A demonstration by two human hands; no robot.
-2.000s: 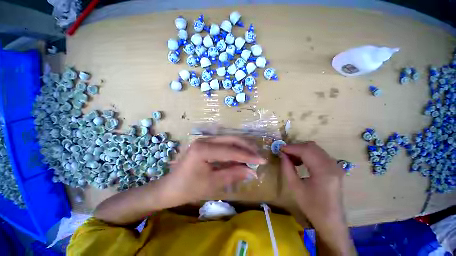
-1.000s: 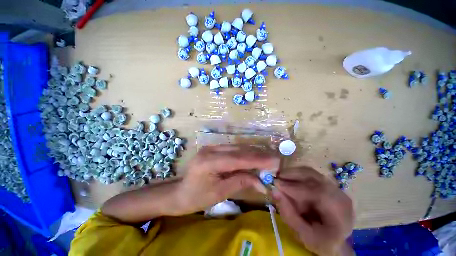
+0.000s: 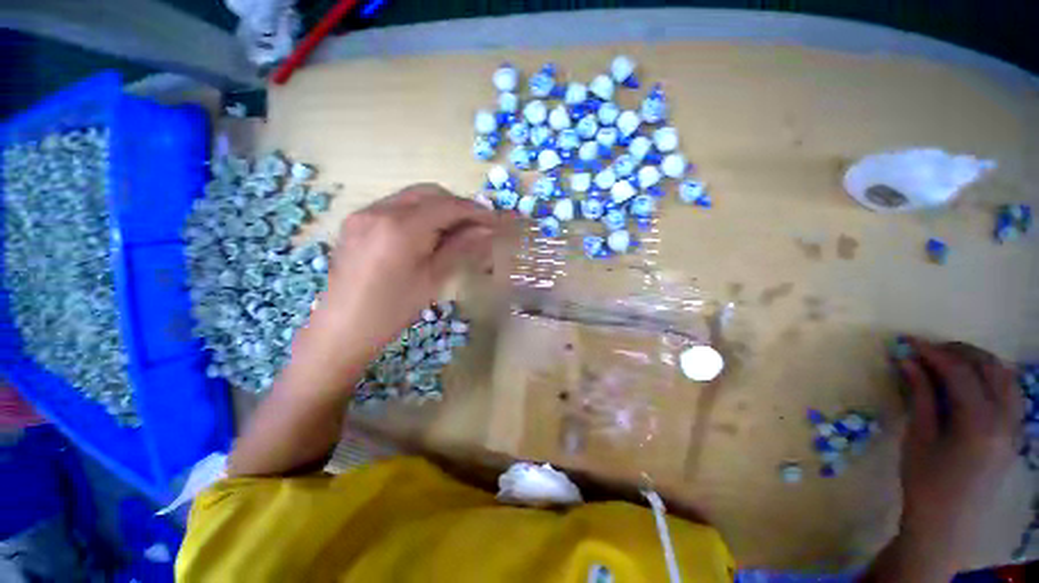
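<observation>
Blue-and-white pieces lie in a small group (image 3: 841, 438) and in a heap at the right edge (image 3: 1029, 416). My right hand (image 3: 963, 399) is over the pieces at right, blurred; a small bluish piece shows at its fingertips, but whether it is gripped is unclear. My left hand (image 3: 416, 245) is at the lower left of the white-capped assembled pieces (image 3: 587, 148), fingertips close together; I cannot see whether they hold one. Grey-green caps (image 3: 256, 273) are heaped at left, partly hidden by my left forearm. A white disc (image 3: 701, 363) lies on the taped work patch (image 3: 604, 393).
A blue bin (image 3: 171, 285) full of caps stands at far left. A white squeeze bottle (image 3: 917, 180) lies at upper right. A white wad (image 3: 538, 483) is at the near edge. A red stick-like object (image 3: 316, 41) is beyond the upper left table edge.
My hands have parted from around a small piece over the work patch. The left moved up and left to the assembled cluster, the right to the pieces at right. The view has shifted left.
</observation>
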